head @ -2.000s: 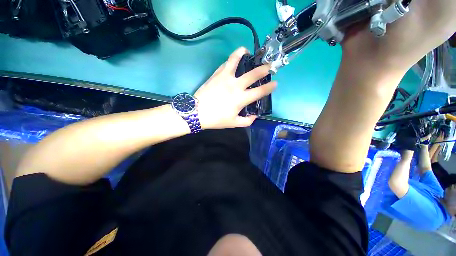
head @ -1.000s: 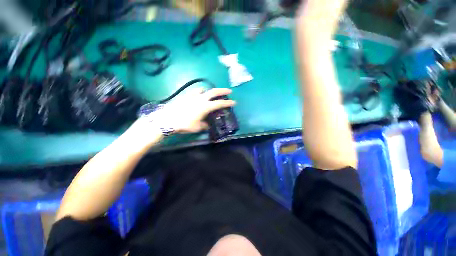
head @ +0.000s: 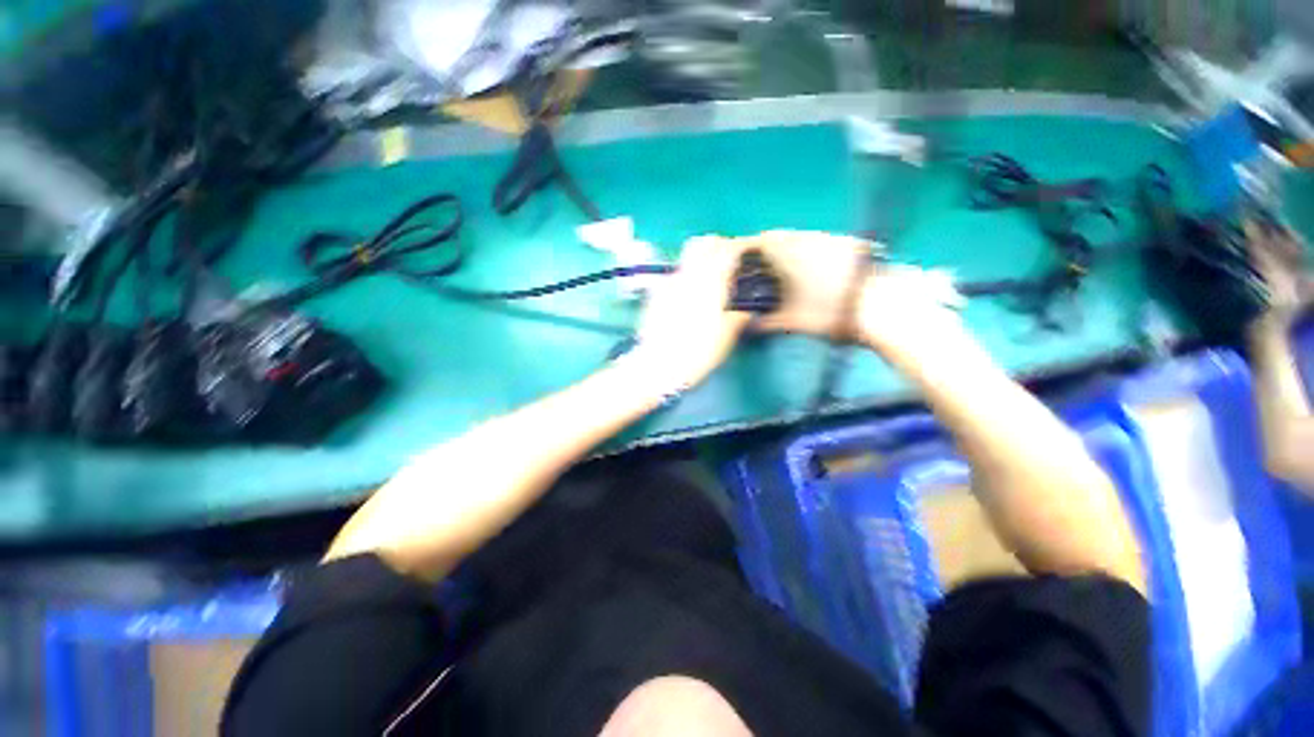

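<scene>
A small black housing is held between my two hands above the green mat, mostly covered by the fingers and blurred. My left hand grips its left side. My right hand grips its right side. A black power cord runs left from my left hand across the mat to a looped cord bundle with a small yellow tie. No screwdriver is in either hand.
A row of black wired housings stands at the bench's left. Black cords lie at the right. Blue crates stand below the bench edge. Another person's arm shows at the far right.
My right hand has let go of the screwdriver seen earlier and come down to the housing. My left hand has lifted the housing and moved it right. The view has shifted.
</scene>
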